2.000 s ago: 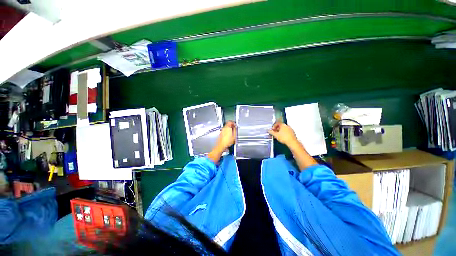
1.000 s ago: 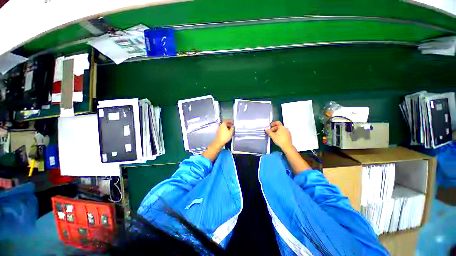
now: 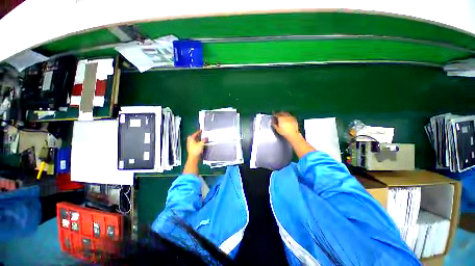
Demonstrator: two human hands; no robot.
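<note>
A stack of dark grey panels (image 3: 221,135) with white edges lies left of centre on the green mat. My left hand (image 3: 196,145) touches its left edge, fingers apart. A second stack lies before my body; its white edge (image 3: 254,148) shows at the left. My right hand (image 3: 286,125) grips the upper right of its top panel (image 3: 273,150), which looks shifted and tilted off the stack. A pile of white separator sheets (image 3: 322,136) lies right of my right hand.
A leaning panel bundle (image 3: 138,141) stands at left on a white board (image 3: 96,156), another bundle (image 3: 458,143) far right. A beige fixture (image 3: 388,156) sits behind an open carton (image 3: 379,195). A blue bin (image 3: 188,53) is on the back ledge, a red tray (image 3: 89,231) lower left.
My left hand has moved left, from between the stacks to the left stack's outer edge. My right hand has moved up onto the top panel, which has shifted. The left stack looks straighter. The view has shifted.
</note>
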